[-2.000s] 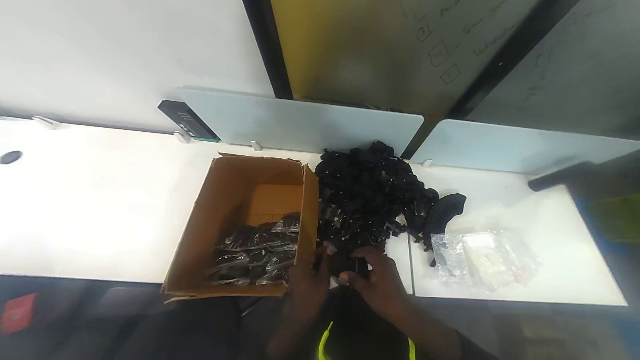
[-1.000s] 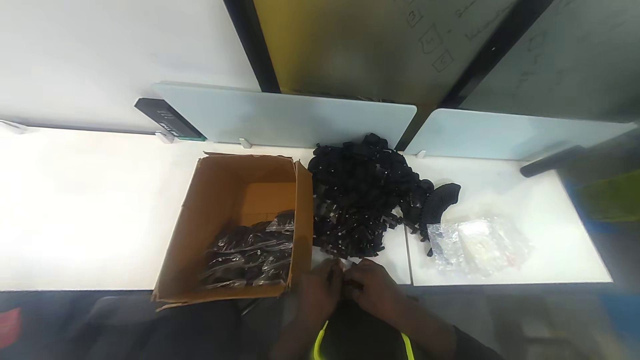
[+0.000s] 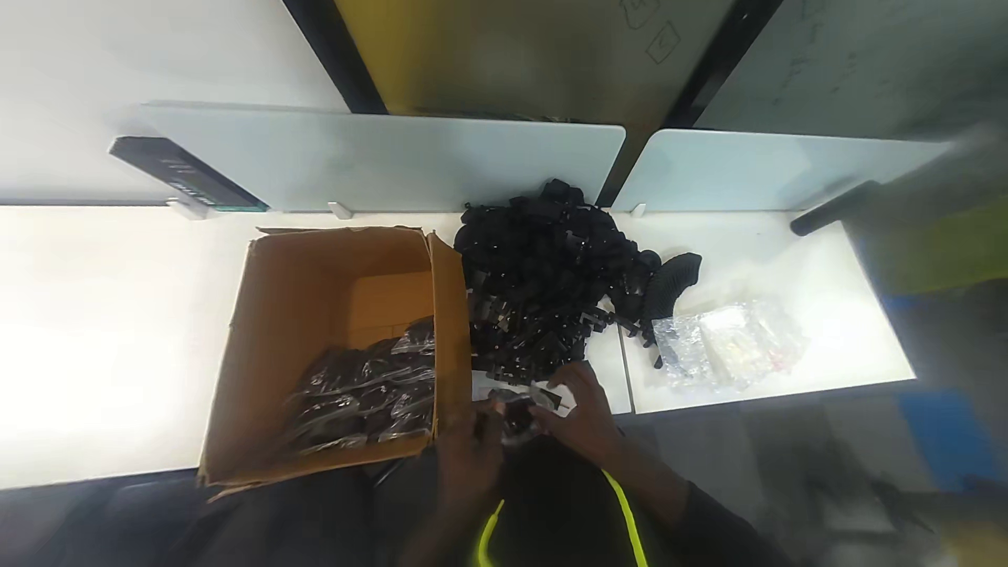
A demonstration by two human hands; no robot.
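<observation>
Between my two hands, at the table's front edge, is a small clear plastic bag (image 3: 518, 419) with something dark in it. My left hand (image 3: 471, 450) grips its left side, close to the box's right flap. The fingers of my right hand (image 3: 579, 413) pinch its right side. Just beyond lies a large heap of small black parts (image 3: 543, 276), their exact kind unclear. An open cardboard box (image 3: 291, 291) stands left of the heap, with several clear bags of dark items (image 3: 378, 390) inside.
Clear plastic bags (image 3: 728, 342) lie on the white table's right part, near a ribbed black piece (image 3: 673, 283). Low frosted panels (image 3: 394, 157) run along the back edge. A dark boxy object (image 3: 189, 173) bearing writing is at the back left.
My right hand has opened outward from my left, and the small bag now shows between them. At one second ago the hands were close together.
</observation>
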